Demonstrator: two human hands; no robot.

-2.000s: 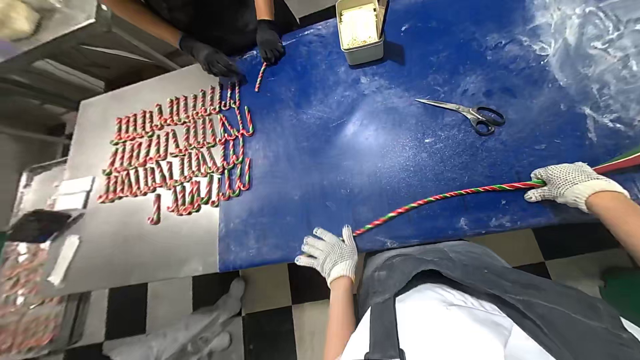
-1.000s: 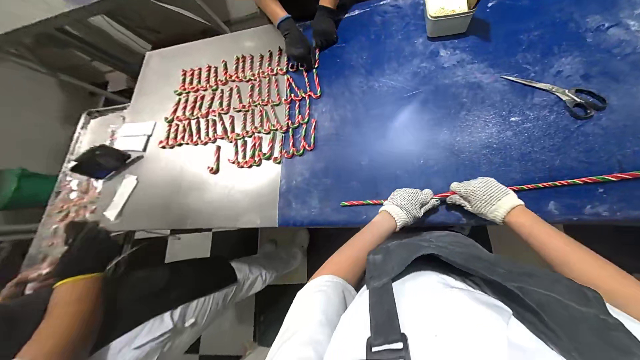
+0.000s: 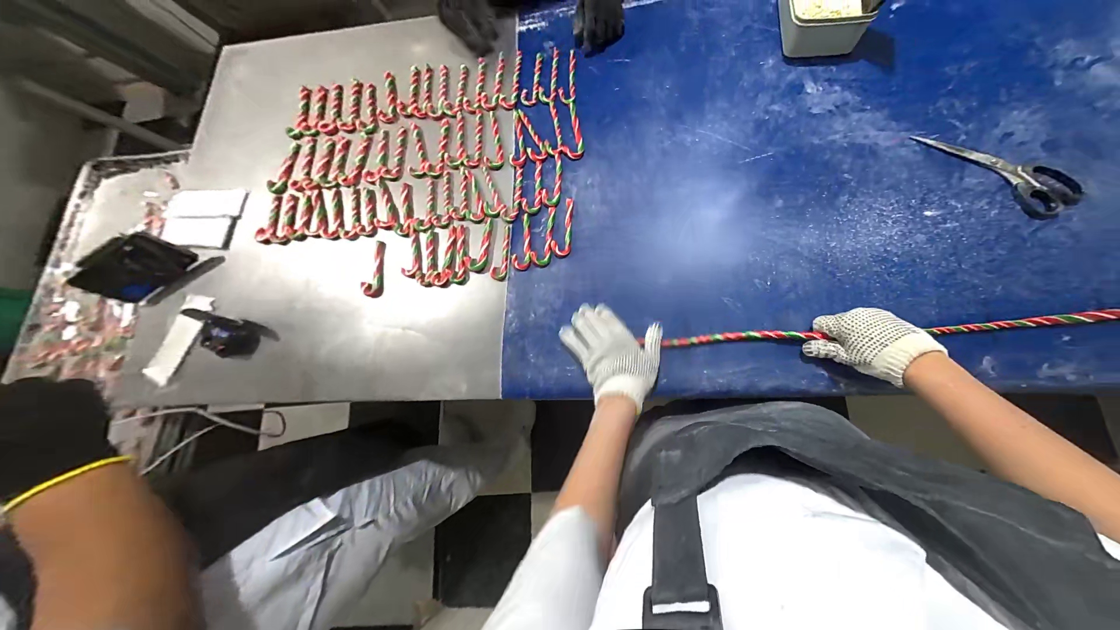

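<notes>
A long red, green and white striped candy rope (image 3: 735,336) lies along the near edge of the blue work surface and runs off the right side of the view. My left hand (image 3: 614,352), in a white knit glove, rests flat and spread over the rope's left end. Further right, my right hand (image 3: 866,341), in a dotted white glove, has its fingers curled round the rope. Rows of striped candy canes (image 3: 376,157) lie to the left, across the steel table and the blue surface's edge. Scissors (image 3: 1006,171) lie at the right.
A grey container (image 3: 822,31) stands at the back. One co-worker's black-gloved hands (image 3: 599,22) are beyond the canes; another co-worker's arm (image 3: 96,525) is at lower left. A dark device (image 3: 131,267), white packets (image 3: 206,214) and a black object (image 3: 229,335) lie on the steel table.
My hands, together on the rope one second ago, are now apart, the left one spread flat. The far co-worker's hands have moved apart. A black object now lies beside the white strip at left.
</notes>
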